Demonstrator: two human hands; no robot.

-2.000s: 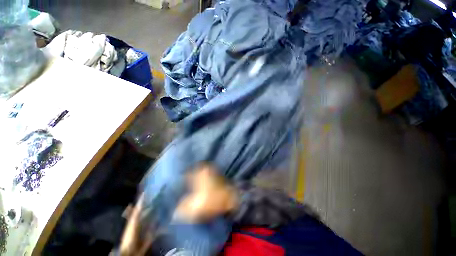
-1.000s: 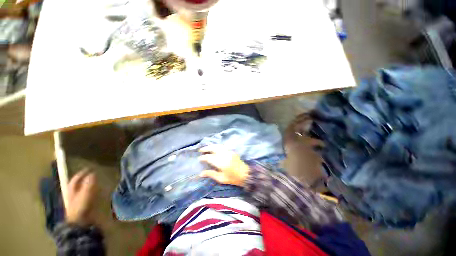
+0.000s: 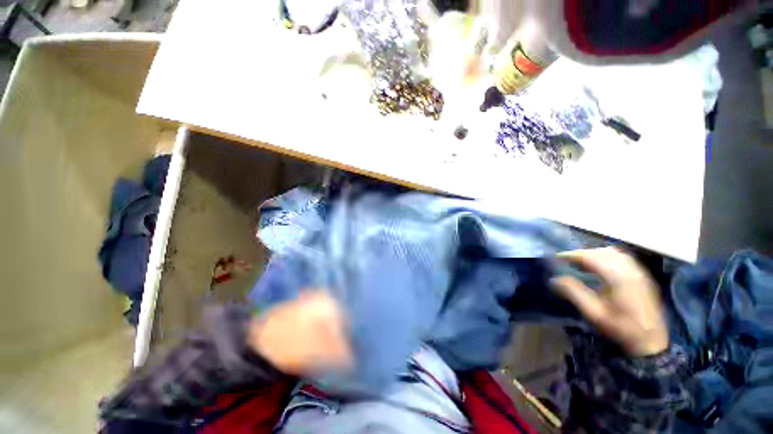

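A blue denim garment point(image 3: 398, 271) lies over my lap up to the table's front edge, bunched and partly blurred. My left hand point(image 3: 303, 332) is at the garment's left part, blurred, its fingers hidden or unclear. My right hand point(image 3: 617, 292) is at the garment's right end, its thumb and fingers around the dark opened cloth edge. The white head of the machine point(image 3: 534, 25), with a dark red-edged panel, hangs over the table at the top.
The white table point(image 3: 610, 199) bears a brassy pile point(image 3: 408, 99), a dark silvery pile point(image 3: 530, 136), clear plastic bags and a black stick point(image 3: 621, 128). A pale bin point(image 3: 72, 102) at left holds dark blue denim point(image 3: 129, 233). More denim point(image 3: 742, 322) is heaped at right.
The view has turned left. My left hand has moved from the bin's edge onto the garment. My right hand has moved right to the garment's end, and the cloth has shifted and bunched up.
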